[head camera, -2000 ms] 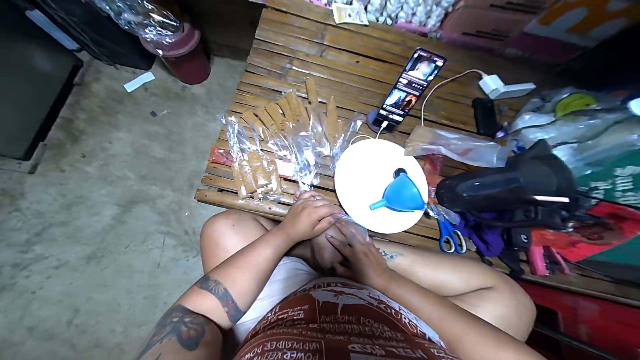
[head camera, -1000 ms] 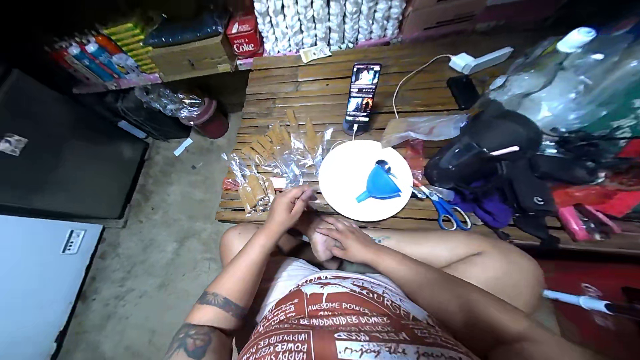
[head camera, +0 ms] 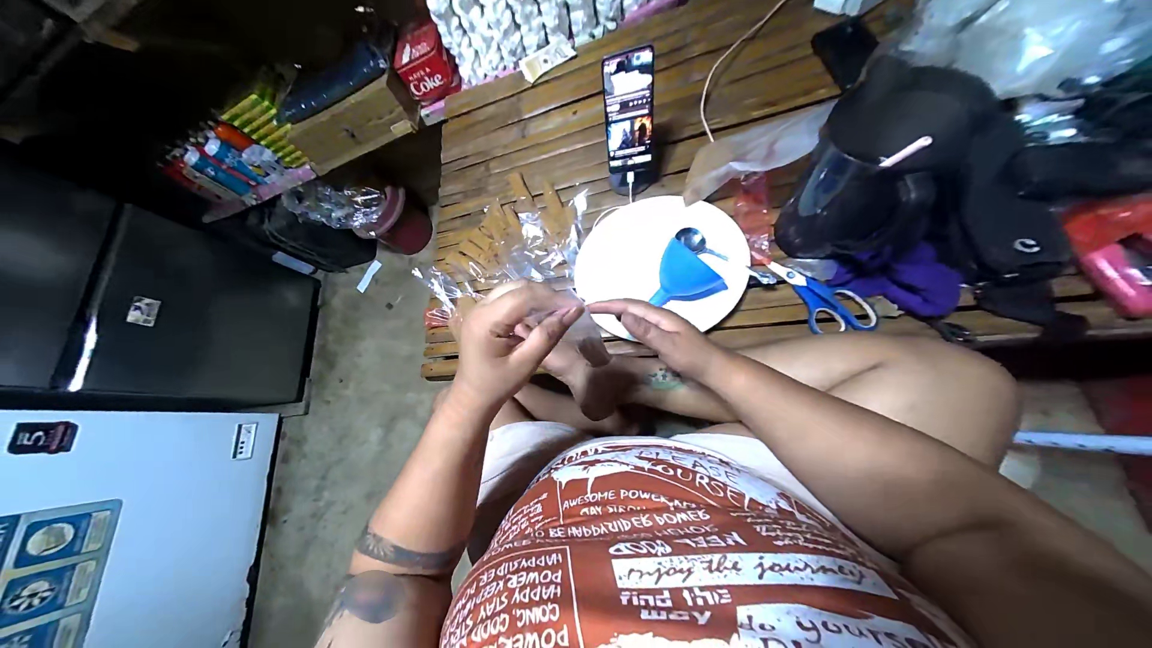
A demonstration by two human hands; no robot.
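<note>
My left hand [head camera: 508, 337] is raised over my lap, its thumb and fingertips pinched on a clear plastic bag [head camera: 589, 346] that hangs down beside my foot. My right hand [head camera: 661, 333] has its fingertips at the bag's upper edge; whether it grips the plastic is unclear. Beyond them, a white plate [head camera: 607, 256] holds a blue plastic funnel [head camera: 688, 274] and a metal spoon [head camera: 691, 238]. Clear plastic packets with brown powdery contents [head camera: 504, 234] lie in a cluster left of the plate. Blue-handled scissors [head camera: 823, 301] lie right of the plate.
A phone [head camera: 628, 112] stands propped on the slatted bamboo table [head camera: 558, 126], with a cable plugged in. On the right are a black cap-like item [head camera: 864, 171], a purple cloth [head camera: 909, 274] and plastic bags [head camera: 1053, 45]. A pinkish bin [head camera: 405, 225] stands on the floor at left.
Both hands have risen from low over my lap toward the plate, and the clear bag now shows between them. The view has shifted left since the first frame.
</note>
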